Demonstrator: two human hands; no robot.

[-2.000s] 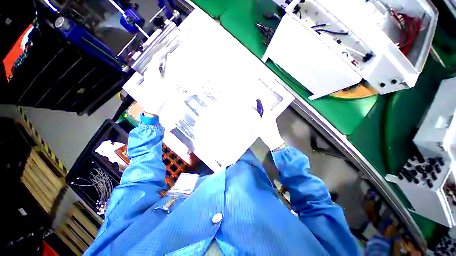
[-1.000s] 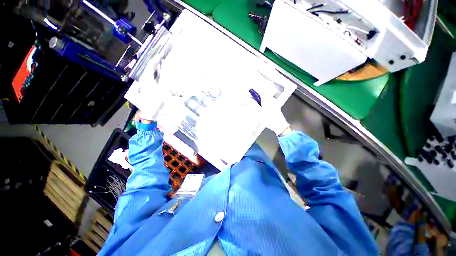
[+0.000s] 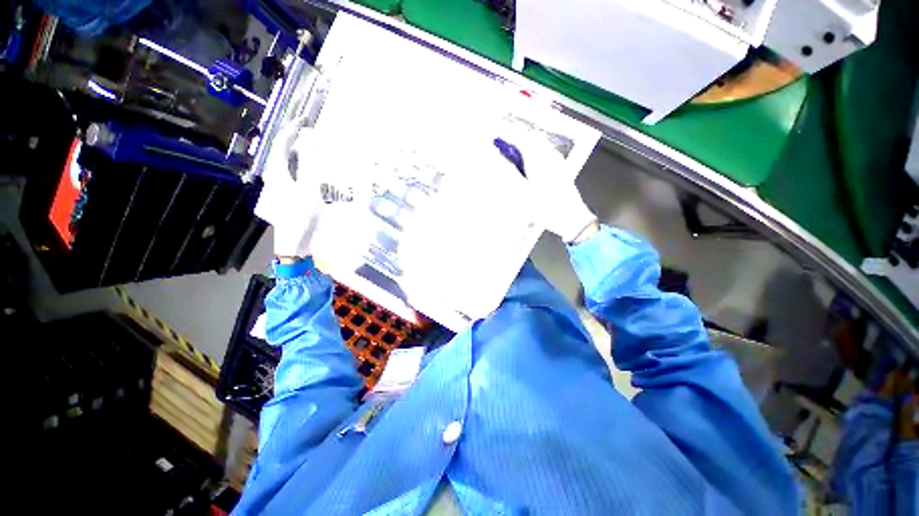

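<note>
A large white framed stencil (image 3: 433, 101) lies tilted in front of me, washed out by glare, with grey-white paste smears (image 3: 398, 207) near its middle. My right hand (image 3: 544, 191), in a white glove, is over the sheet's right part at a small blue-purple scraper (image 3: 509, 154), which it seems to hold. My left hand (image 3: 297, 202), also gloved white, is at the sheet's left edge; its fingers are lost in glare. An orange-red grid tray (image 3: 373, 333) with dark square holes shows below the sheet's lower left edge, beside my left sleeve.
Blue clamps (image 3: 230, 83) and a silver rod stand at the stencil's far left. A green-topped bench (image 3: 695, 146) with white metal enclosures (image 3: 625, 50) runs along the right. A black parts bin (image 3: 242, 348) is at the lower left. A blue sleeve of another person shows at the lower right.
The view has shifted, so the bench enclosures sit higher and further right. The purple scraper, with my right hand, lies slightly further up and left in the picture. My left hand stays at the left edge.
</note>
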